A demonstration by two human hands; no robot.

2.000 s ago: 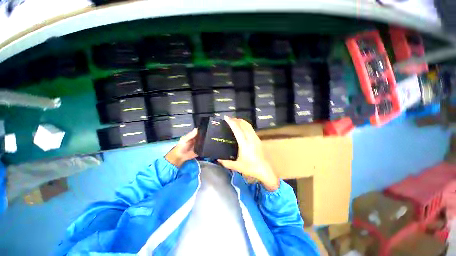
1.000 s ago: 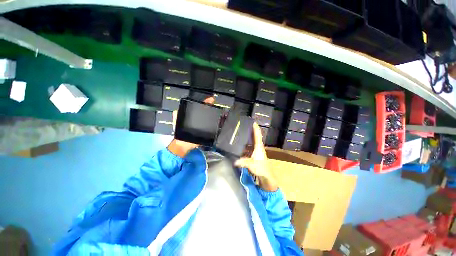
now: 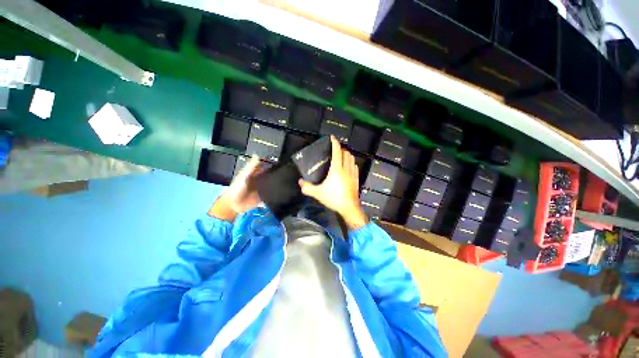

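My right hand (image 3: 339, 183) grips a black box lid (image 3: 313, 158) with pale print on its face, tilted. My left hand (image 3: 242, 190) is at the left side of a black box base (image 3: 279, 189), its fingers partly hidden behind it. Lid and base touch or overlap in front of my chest; whether they are joined cannot be told. Just beyond, rows of black bases and printed lids (image 3: 266, 142) lie side by side on the green bench (image 3: 167, 126).
A brown carton (image 3: 448, 280) stands at the bench edge by my right arm. Red parts bins (image 3: 557, 217) are at the right. White boxes (image 3: 115, 124) lie at the left. A shelf edge (image 3: 448, 80) with large black boxes (image 3: 483, 59) runs above.
The lid and base have come closer together, and the base's open hollow no longer faces me. The view has shifted, showing more of the shelf's black boxes.
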